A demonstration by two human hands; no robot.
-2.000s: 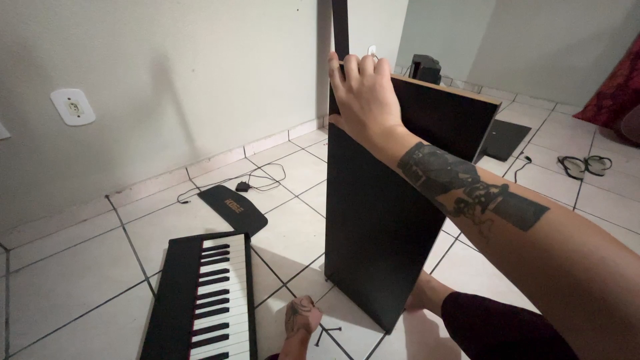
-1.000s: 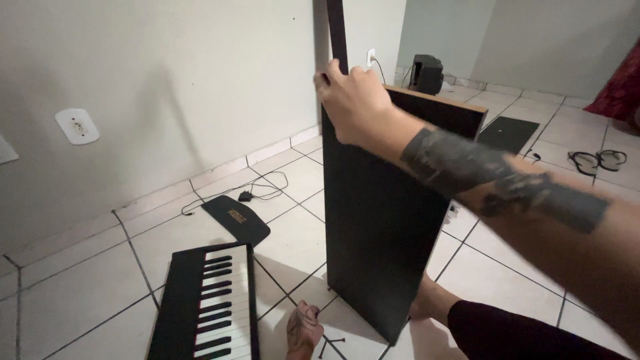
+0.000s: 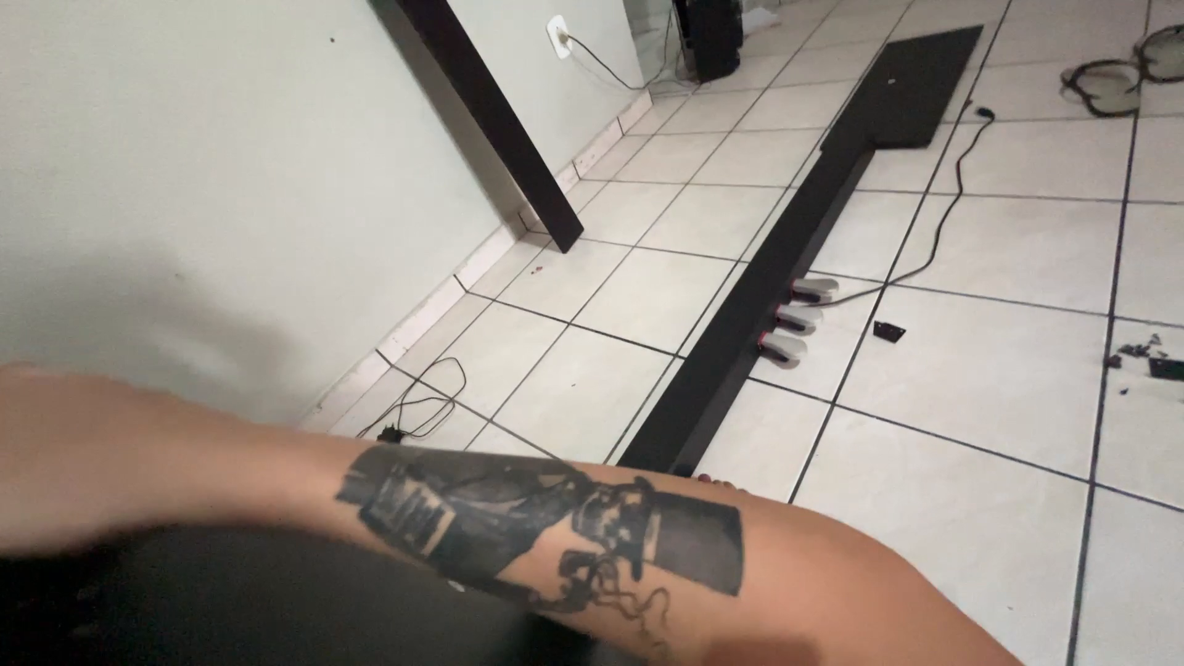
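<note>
Across the lower part of the view stretches my tattooed right forearm, and the back of my right hand (image 3: 74, 453) is blurred at the left edge, its fingers out of sight. Below the forearm is a dark, blurred surface (image 3: 277, 592); whether the hand touches it cannot be told. My left hand is not in view. Beyond the forearm, a long black pedal board (image 3: 740, 314) lies on the tiles, with three metal pedals (image 3: 797, 320) on its right side. A narrow black board (image 3: 499, 129) stands tilted near the wall, its lower end by the floor.
A flat black panel (image 3: 911, 88) lies beyond the pedal board. One cable (image 3: 953, 203) runs from near the pedals, another (image 3: 453, 398) lies by the baseboard. Small dark pieces (image 3: 1142, 351) and a black plate (image 3: 889, 331) are at right. Flip-flops (image 3: 1101, 88) and a black box (image 3: 708, 37) are farther back.
The view has shifted strongly, and the piano keyboard is out of it. My right hand, earlier on the top edge of an upright black panel, is now at the left edge. The pedal board has come into sight.
</note>
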